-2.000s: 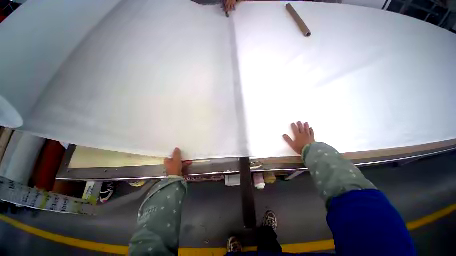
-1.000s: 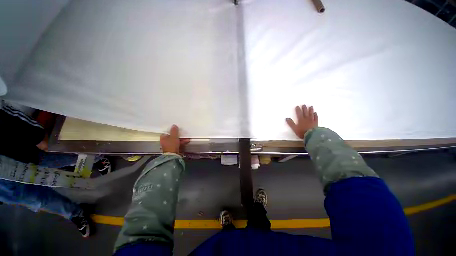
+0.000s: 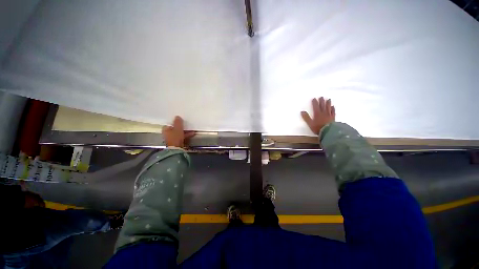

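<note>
A wide white fabric [image 3: 131, 63] covers the table on both sides of a crosswise dark bar [image 3: 256, 168], whose end sticks out over the aisle. The bar shows as a grey line through the fabric. My left hand [image 3: 176, 132] is at the near rim left of the bar, its index finger on top of the fabric edge and its thumb beside it. My right hand [image 3: 319, 115] lies flat on the fabric right of the bar, fingers spread. A narrow dark line with a small pale tip [image 3: 250, 31] shows along the bar at the top; I cannot tell if it is a tool.
A metal table edge [image 3: 115, 139] runs across, with pale yellow sheet [image 3: 89, 122] showing at left. A person in dark clothes and jeans [image 3: 68, 228] is at lower left. Red and white rolls are at far left. My shoes are on the grey floor by a yellow line [image 3: 310, 218].
The view has tilted down; the brown tube has left the picture. The dark line along the bar now reaches further towards me. Both hands keep about their places at the rim.
</note>
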